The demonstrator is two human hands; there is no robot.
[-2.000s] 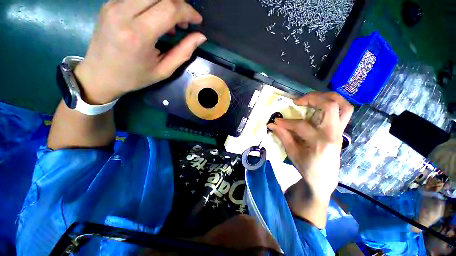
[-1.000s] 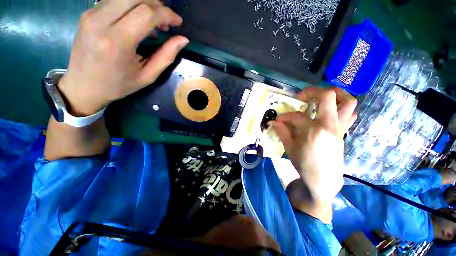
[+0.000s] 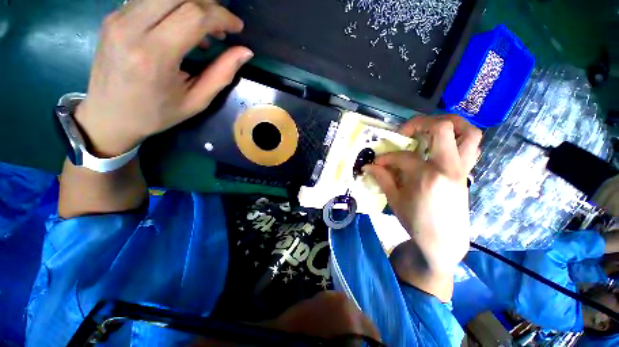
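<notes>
The cream-white jig (image 3: 345,146) lies at the centre right. A small black insert part (image 3: 364,161) sits in its recess. My right hand (image 3: 427,179) reaches over the jig's right side, thumb and finger at the insert's edge; whether they grip it or only press it is hard to tell. A grey ring part (image 3: 339,211) is at the jig's near edge. My left hand (image 3: 159,71) hovers at the left with a wristband on, fingers apart and holding nothing, beside the black fixture plate (image 3: 220,135) with its tan ring (image 3: 290,135).
A black tray (image 3: 326,57) with heaped silver screws (image 3: 421,17) lies behind. A blue bin (image 3: 514,78) of tiny pinkish parts stands right of it. The black screwdriver (image 3: 580,169), clear trays (image 3: 522,196) and another person's blue sleeve (image 3: 543,268) are at the right.
Tray, bin, plate and jig have shifted a little left in view. My left hand has shifted left too. My right hand stays over the jig, and more of the black insert shows than at first.
</notes>
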